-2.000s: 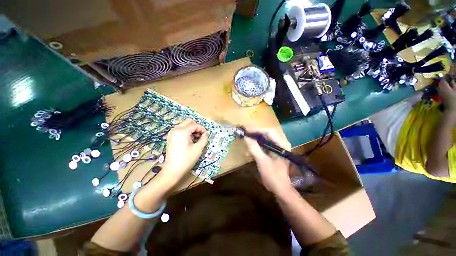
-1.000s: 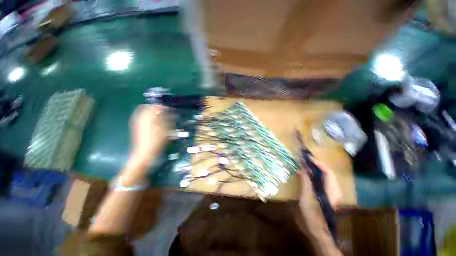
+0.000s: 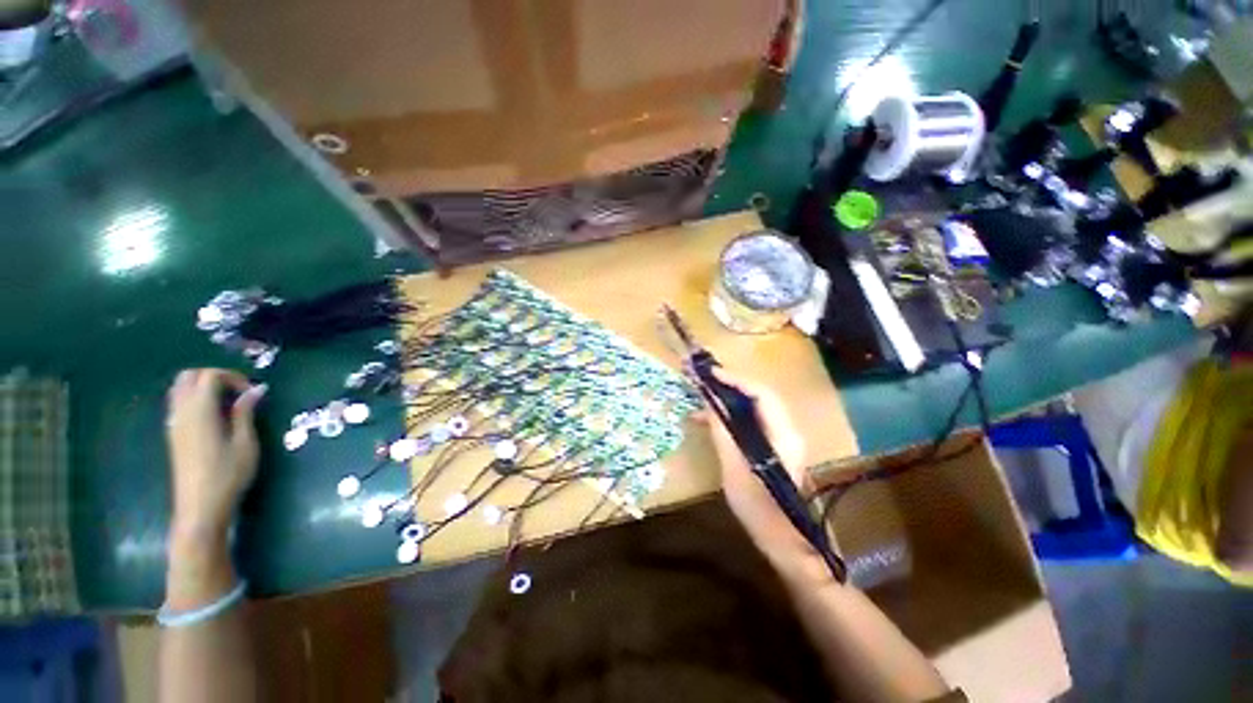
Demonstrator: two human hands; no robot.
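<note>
My right hand holds a black soldering iron, its metal tip pointing up and left above the tan board. The panel of small green circuit boards lies on the tan board, left of the iron. Thin black wires with pale discs run left from the panel. My left hand is off the panel over the green bench at the left, fingers bent; whether it holds anything is not clear. A black bundle of wired components lies just behind and right of my left hand.
A round tin stands right of the panel. The solder spool, green ring and iron stand are beyond it. A brown box stands behind. Stacked panels lie far left. A person in yellow is at right.
My left hand has left the panel and moved to the bench on the left. The iron has lifted off the panel and tilted up. The view has swung left and partly back.
</note>
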